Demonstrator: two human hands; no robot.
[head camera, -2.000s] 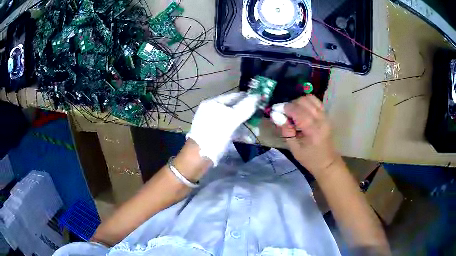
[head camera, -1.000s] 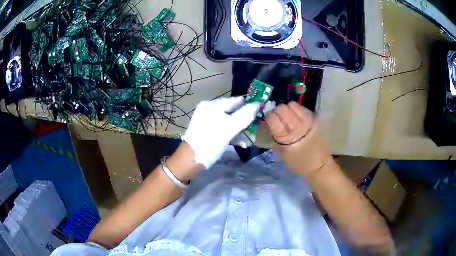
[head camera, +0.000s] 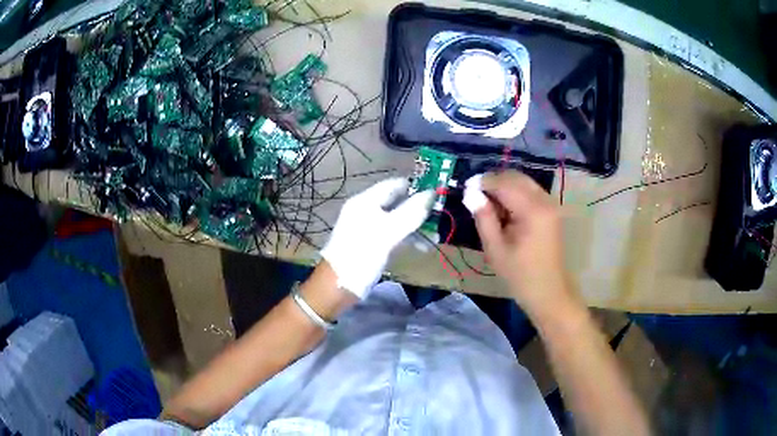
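My left hand (head camera: 371, 228), in a white glove, holds a green circuit board (head camera: 434, 174) upright by its lower part. Red and black lead wires (head camera: 451, 232) hang from the board's right side. My right hand (head camera: 521, 223) is bare and blurred, with a white finger cot at the tip. Its thumb and finger are close together just right of the board; whether they pinch a wire is too blurred to tell. A black front housing (head camera: 545, 85) with a round silver speaker driver (head camera: 479, 81) lies behind. A black rear housing (head camera: 535, 177) lies partly under it, mostly behind my hands.
A tangled board pile (head camera: 162, 111) with dark wires covers the bench's left part. Another speaker housing (head camera: 44, 102) stands at the far left, one more (head camera: 739, 217) at the right edge. Thin black wires (head camera: 649, 182) lie on the right. Open cardboard cartons (head camera: 192, 294) stand below the bench edge.
The view has shifted, showing the whole front housing. My right hand has opened out from its curled pose beside the board. The wires now hang loose below the board. My left hand still holds it.
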